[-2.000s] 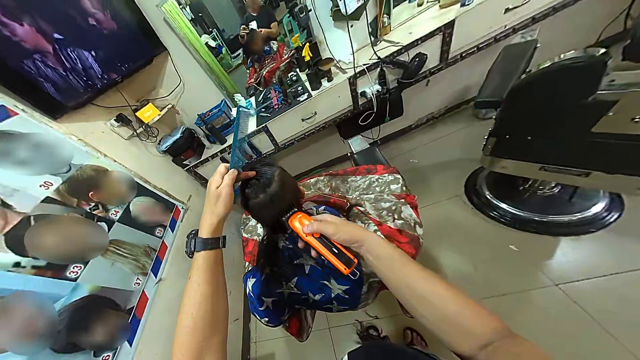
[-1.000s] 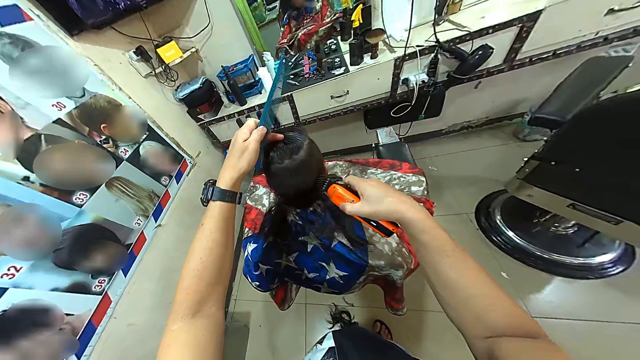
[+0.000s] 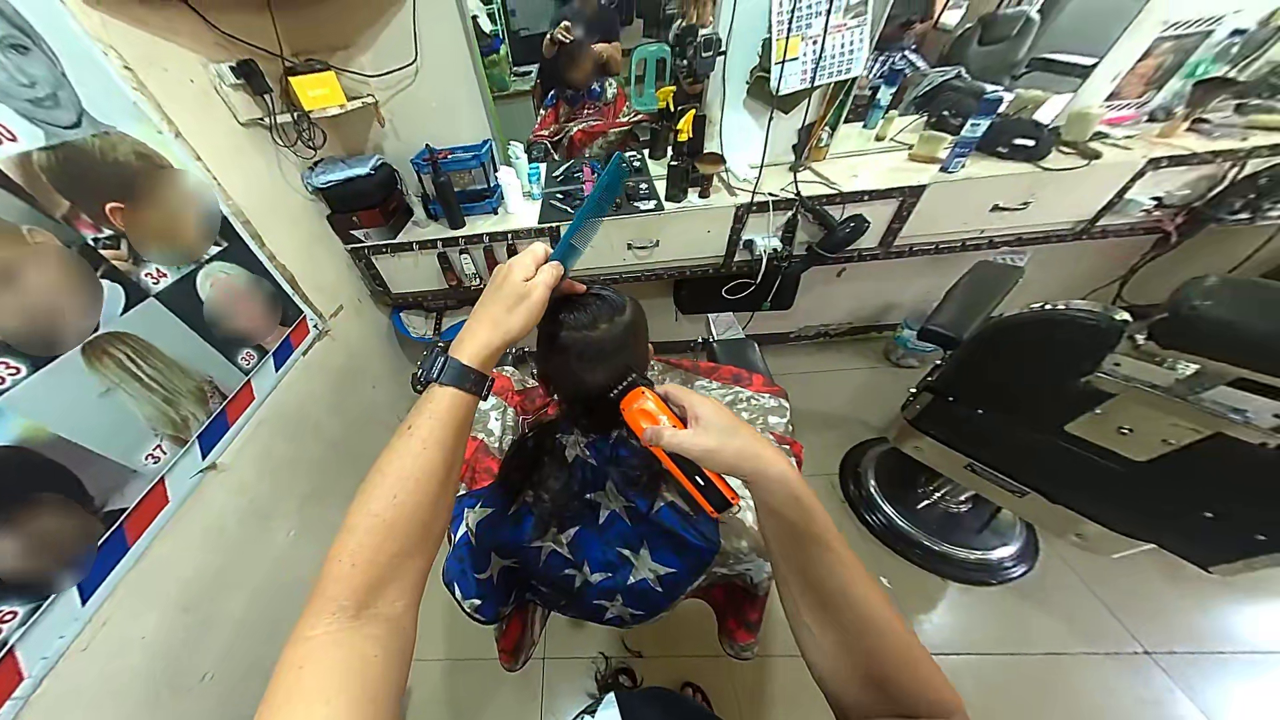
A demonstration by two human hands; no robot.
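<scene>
A seated person's dark-haired head [image 3: 592,345] is seen from behind and above. Around the shoulders lies a barber's cape [image 3: 600,540] with stars, blue with red and camouflage parts, and cut hair rests on it. My left hand [image 3: 515,300] grips a blue comb [image 3: 592,212] that points up, with fingers at the top of the head. In my right hand [image 3: 705,430] is an orange and black hair clipper [image 3: 672,450], its guard comb against the lower back of the head near the nape.
A counter [image 3: 685,225] under mirrors runs along the wall, bearing bottles and tools. A hair dryer [image 3: 840,233] hangs at its front. The black barber chair [image 3: 1030,400] stands right; a hairstyle poster [image 3: 150,370] covers the left wall. Hair lies on the tiled floor [image 3: 820,640].
The view has tilted and shifted, now showing more of the mirrors and counter. The clipper stays near the nape and the comb remains in my left hand above the head.
</scene>
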